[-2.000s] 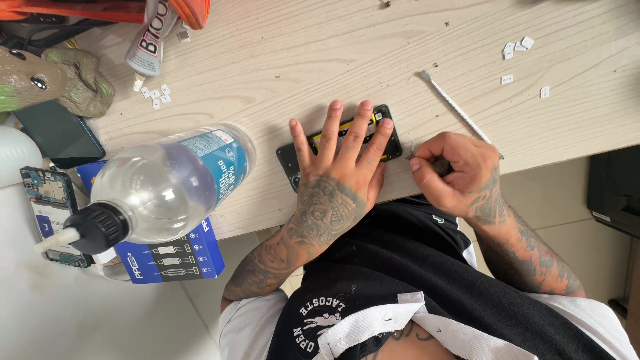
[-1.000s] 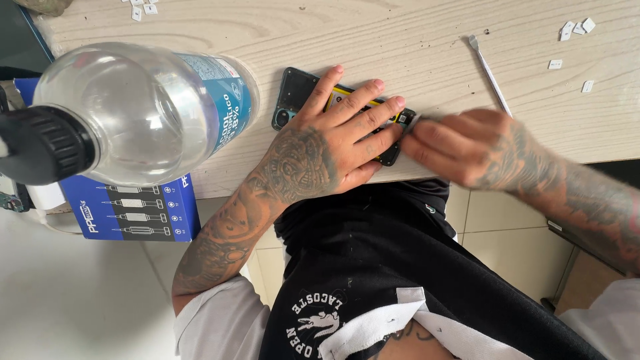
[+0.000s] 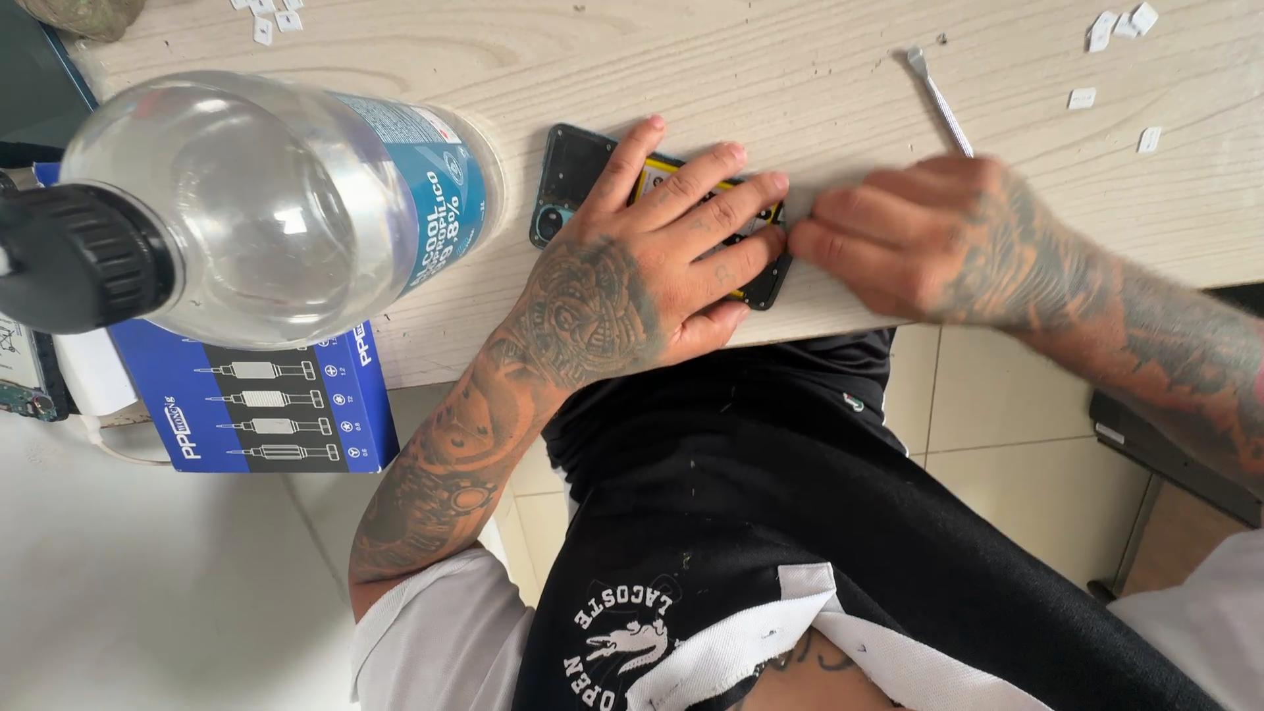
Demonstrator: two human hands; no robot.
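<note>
An opened smartphone [image 3: 573,163] lies on the wooden table, its battery and inner frame partly showing between fingers. My left hand [image 3: 671,237] rests flat across it with fingers spread, pressing it against the table. Close by the phone's right end is my right hand [image 3: 899,232], its fingers bent together and slightly blurred; whether something small is pinched in them cannot be seen. A metal spudger [image 3: 938,99] lies just beyond my right hand, its lower end hidden behind the knuckles.
A large bottle of isopropyl alcohol [image 3: 267,207] stands left of the phone. Below it is a blue screwdriver box [image 3: 370,425]. Small white tabs [image 3: 1081,99] lie at the upper right, with more white tabs [image 3: 263,30] at the upper left. The table's front edge runs below my hands.
My right hand was lower and a little apart from the phone two seconds ago; it has since come up to the phone's right end. The view has shifted closer to the bottle.
</note>
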